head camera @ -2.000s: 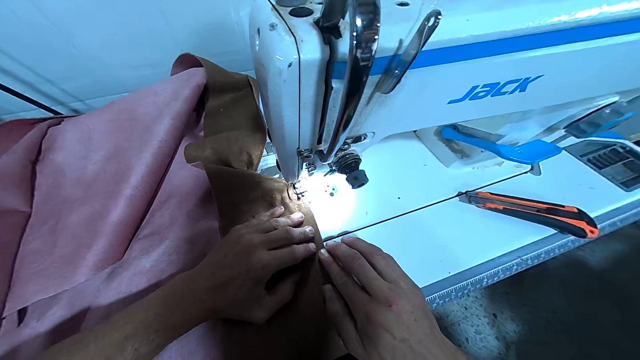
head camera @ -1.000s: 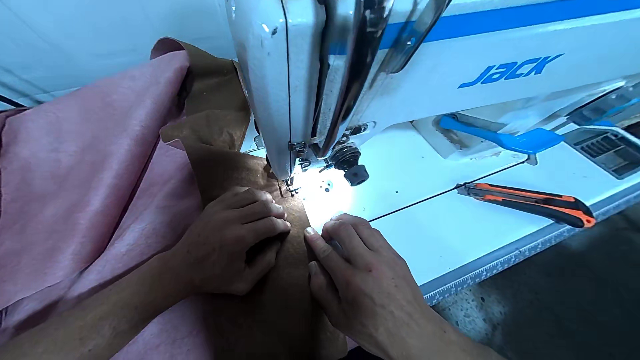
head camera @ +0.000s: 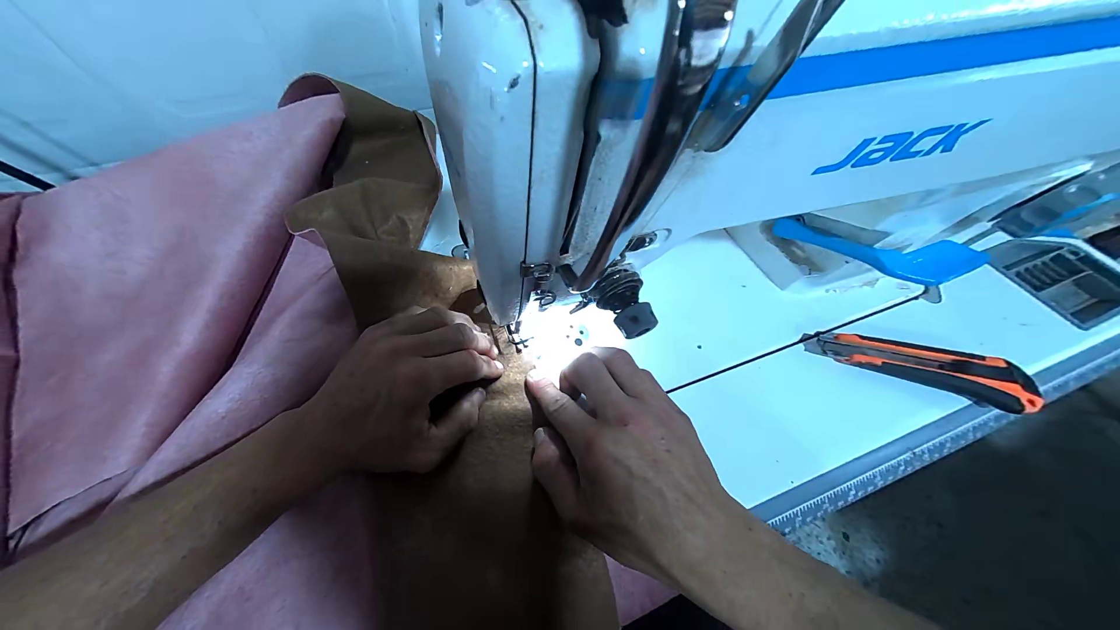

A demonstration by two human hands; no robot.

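Note:
A Jack sewing machine [head camera: 516,157] stands over a brown strip of material [head camera: 464,525], whose right edge runs beneath the lit presser foot [head camera: 516,335]. Pink material [head camera: 166,262] lies folded at the left, partly under the strip. My left hand [head camera: 411,389] rests on the strip just left of the presser foot, with curled fingers pressing it down. My right hand [head camera: 621,437] lies at the strip's right edge, below and right of the foot, its index fingertip and thumb touching that edge. The needle tip is hard to make out in the glare.
A utility knife with a black and orange handle [head camera: 936,367] lies on the white table at the right, its metal tip toward the machine. Behind it are a blue lever [head camera: 901,258] and a grey tray [head camera: 1063,276]. A measuring tape [head camera: 892,477] runs along the table's front edge.
Two seconds ago my left hand lay flatter, with its fingers extended on the strip; now they are curled. My right fingertips are now closer to the presser foot.

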